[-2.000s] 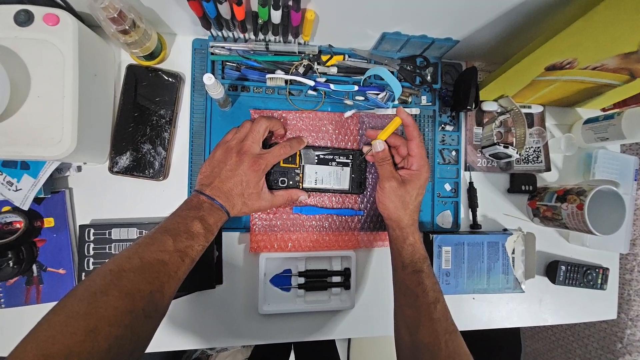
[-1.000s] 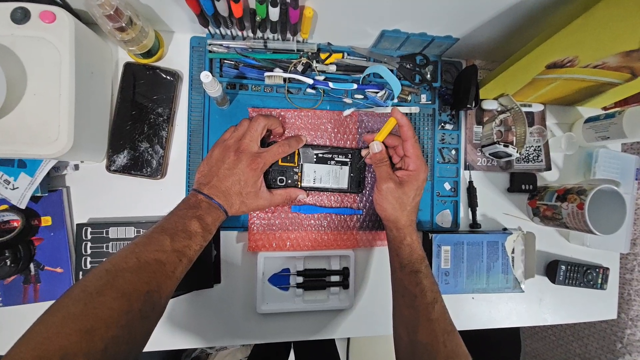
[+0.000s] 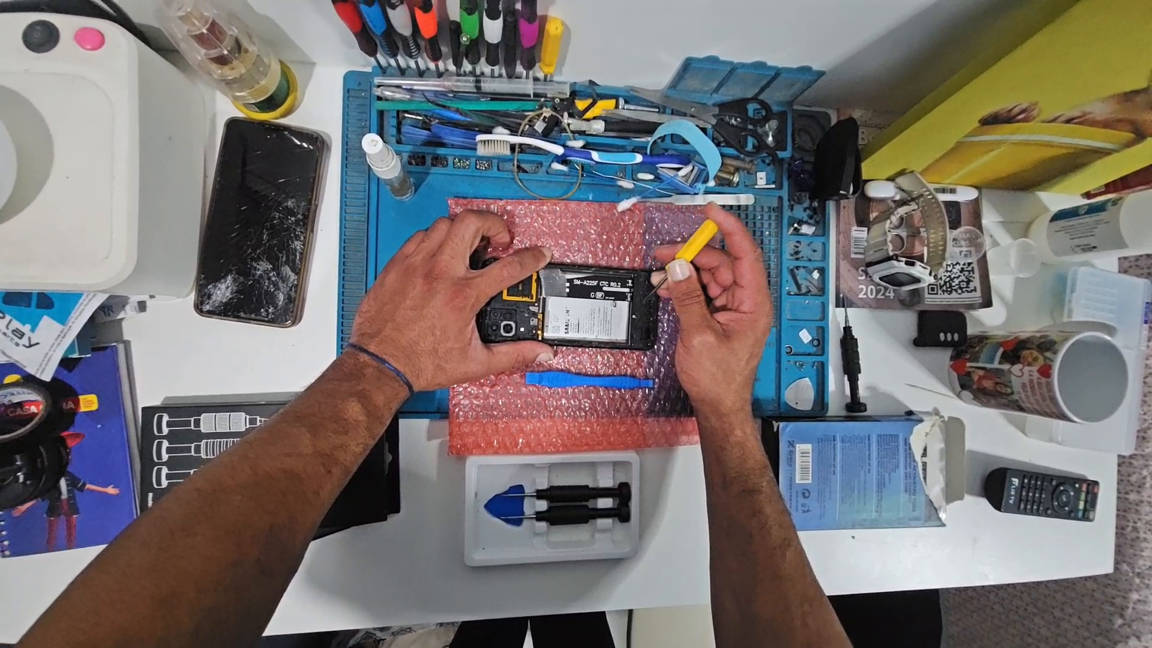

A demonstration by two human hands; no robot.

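Note:
An opened smartphone (image 3: 585, 308) lies across a sheet of pink bubble wrap (image 3: 576, 409), its white-labelled battery showing. My left hand (image 3: 450, 297) grips the phone's left end, thumb on the upper edge area and a finger along the lower edge. In my right hand (image 3: 720, 306) is a yellow-handled screwdriver (image 3: 693, 241), its thin tip at the phone's right end; exact contact cannot be told. Just below the phone lies a blue plastic pry tool (image 3: 589, 381). Under the wrap is a blue repair mat (image 3: 414, 234).
Tweezers, scissors (image 3: 747, 124) and a toothbrush (image 3: 522, 146) fill the mat's top. A cracked phone (image 3: 261, 220) lies left. Nearer me is a white tray (image 3: 551, 551) with two small screwdrivers. At right are a mug (image 3: 1017, 373), an opened blue box (image 3: 855, 472) and a remote control (image 3: 1042, 494).
The yellow screwdriver leans over further, and the fingers of my right hand have shifted around it. My left hand keeps its place on the phone.

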